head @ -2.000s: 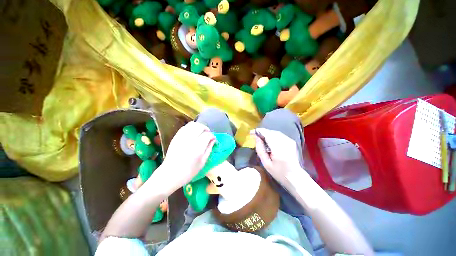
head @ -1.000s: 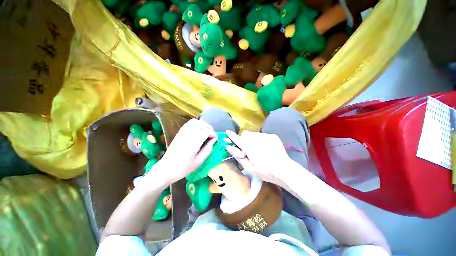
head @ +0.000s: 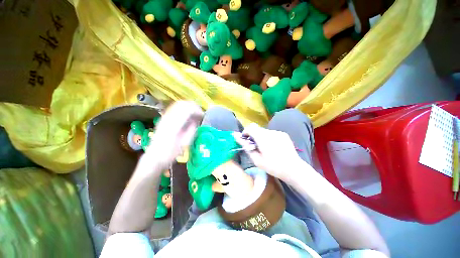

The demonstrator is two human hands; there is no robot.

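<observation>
A plush toy (head: 214, 153) lies on my lap, its green top away from me and its brown pot (head: 254, 209) against my body. The pale trunk with a smiling face shows between them. My left hand (head: 177, 128) is blurred at the upper left edge of the green top; whether its fingers grip the toy is unclear. My right hand (head: 270, 151) is at the right edge of the green top, with its fingers closed on a small dark and silvery tool (head: 245, 142), probably thread snips. Most of the tool is hidden in the hand.
An open carton (head: 108, 166) at the left holds several plush toys. A large yellow-rimmed sack (head: 222, 98) full of plush toys stands beyond my knees. A red plastic stool (head: 403, 166) at the right bears a paper sheet (head: 438, 141) and a yellow stick (head: 456, 169).
My left hand has moved up and away from the middle of the green top. My right hand came in to the top from the right, then shifted slightly right. The green top now shows more openly.
</observation>
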